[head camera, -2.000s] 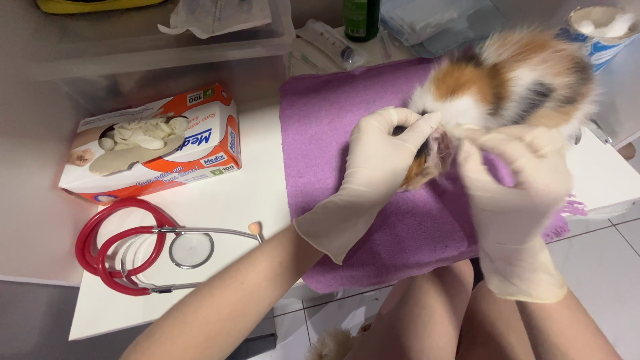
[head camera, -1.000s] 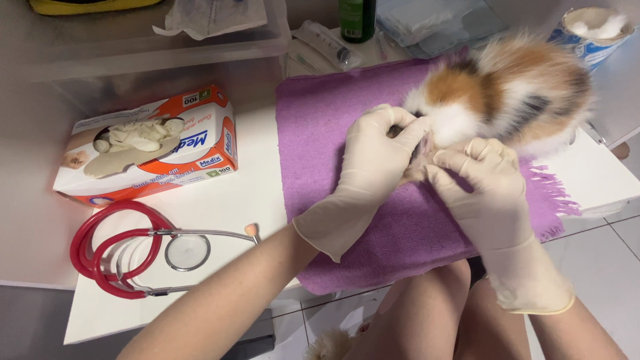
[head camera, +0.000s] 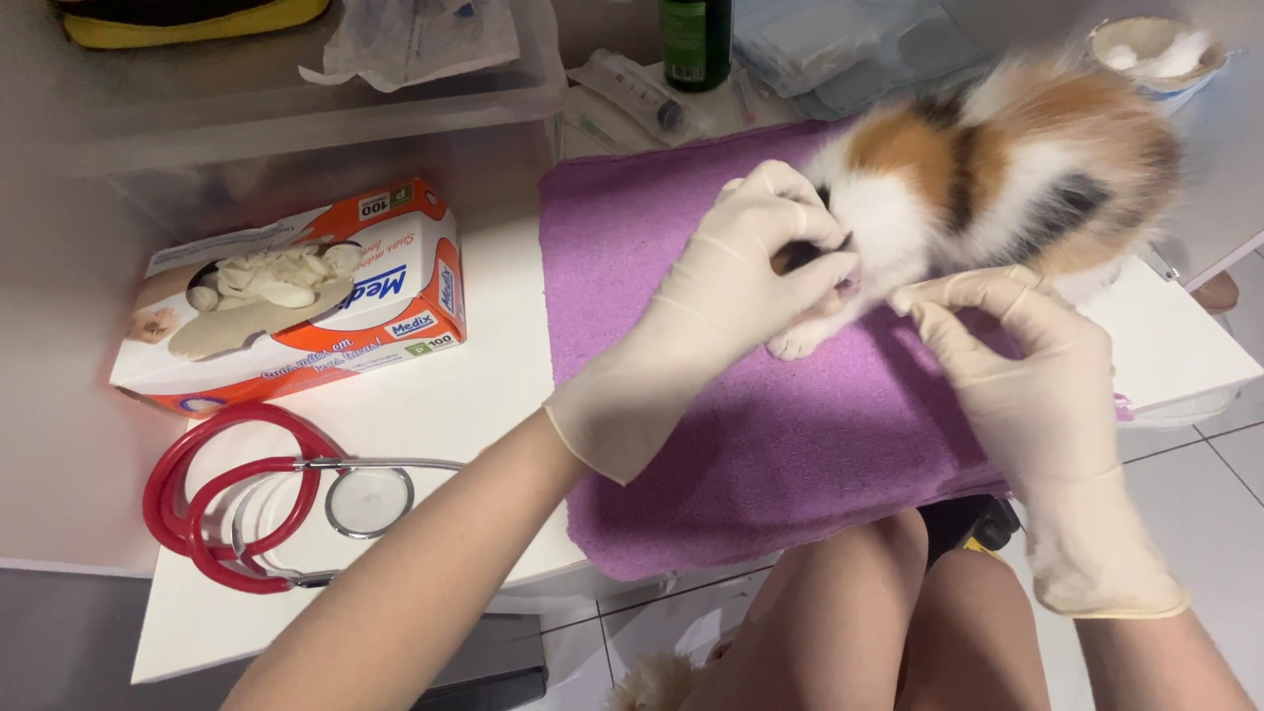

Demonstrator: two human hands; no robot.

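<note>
A calico kitten (head camera: pixel 987 178) with long fur crouches at the back right of a purple towel (head camera: pixel 671 464), one white forepaw stretched out on it. My left hand (head camera: pixel 760 267), in a latex glove, is closed around the kitten's head near an ear, fingers and thumb on either side; most of the face is hidden. My right hand (head camera: pixel 1027 365), gloved too, is just right of the forepaw, beside the kitten's chest. Its thumb and index fingertips are pinched together, and whether something small is between them cannot be made out.
On the white tabletop (head camera: pixel 504 365) at left are an open glove box (head camera: pixel 296 296) and a red stethoscope (head camera: pixel 237 494). Behind the towel are a plastic bin (head camera: pixel 336 128), a packaged syringe (head camera: pixel 637 94), a green bottle (head camera: pixel 696 44) and a tub of cotton (head camera: pixel 1155 59). Tiled floor lies below.
My right hand has drawn away from the kitten's head, to the right. My left hand has stayed on the head. A white forepaw now shows on the towel.
</note>
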